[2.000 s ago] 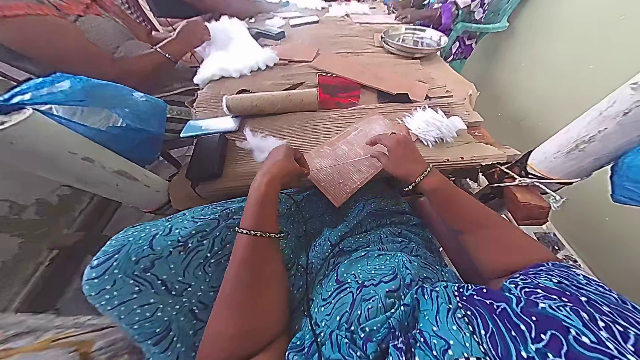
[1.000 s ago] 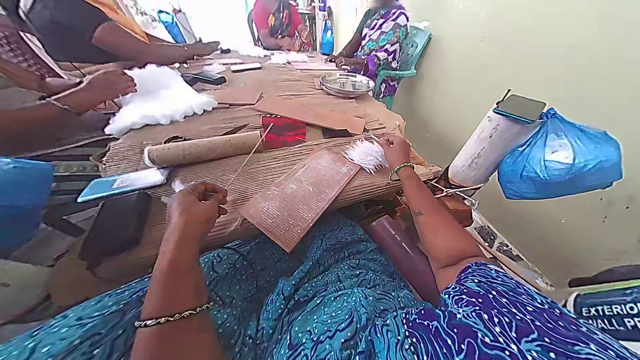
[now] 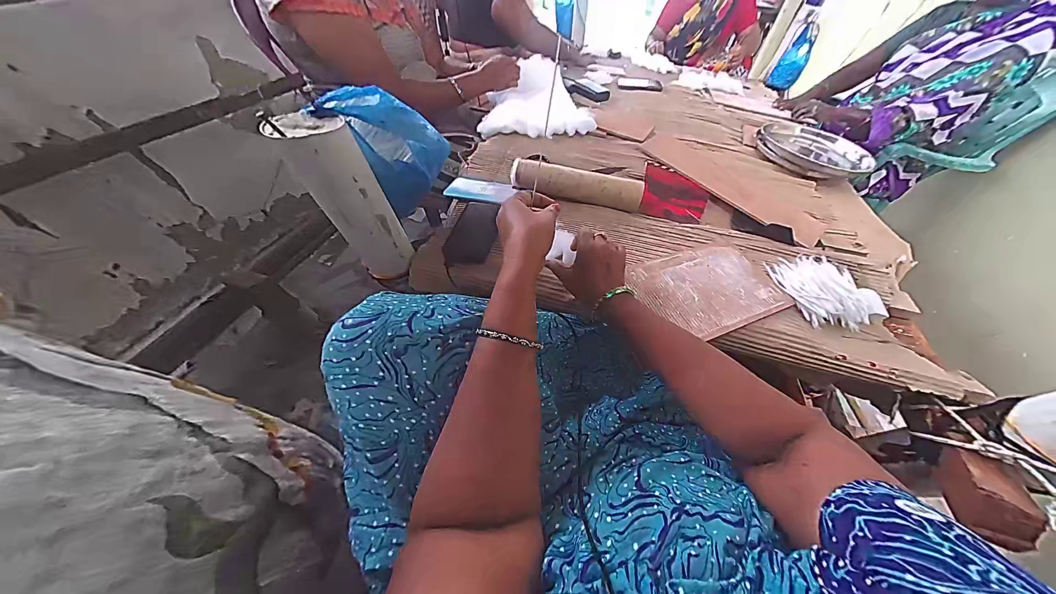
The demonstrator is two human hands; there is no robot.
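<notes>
My left hand [image 3: 528, 227] is closed on a thin stick [image 3: 551, 107] that points up and away from me. Close beside it, my right hand [image 3: 596, 266] has its fingers on a small tuft of white cotton [image 3: 563, 246] at the table's near edge. To the right of that hand lies a flat, ridged board [image 3: 711, 290] with a whitish surface. A pile of white cotton wicks [image 3: 825, 290] rests against the board's far right corner.
Corrugated cardboard [image 3: 660, 237] covers the table. On it are a cardboard tube [image 3: 582, 183], a red packet [image 3: 675, 192], a blue-white box [image 3: 478, 190], a black case [image 3: 470, 235], fluffy cotton [image 3: 536, 99] and steel plates [image 3: 815, 150]. Several people sit around; a white pipe [image 3: 342, 194] stands at left.
The board, which was under both hands two seconds ago, now lies apart from them. My right hand has moved from the wick pile to the cotton beside my left hand. The view has swung left.
</notes>
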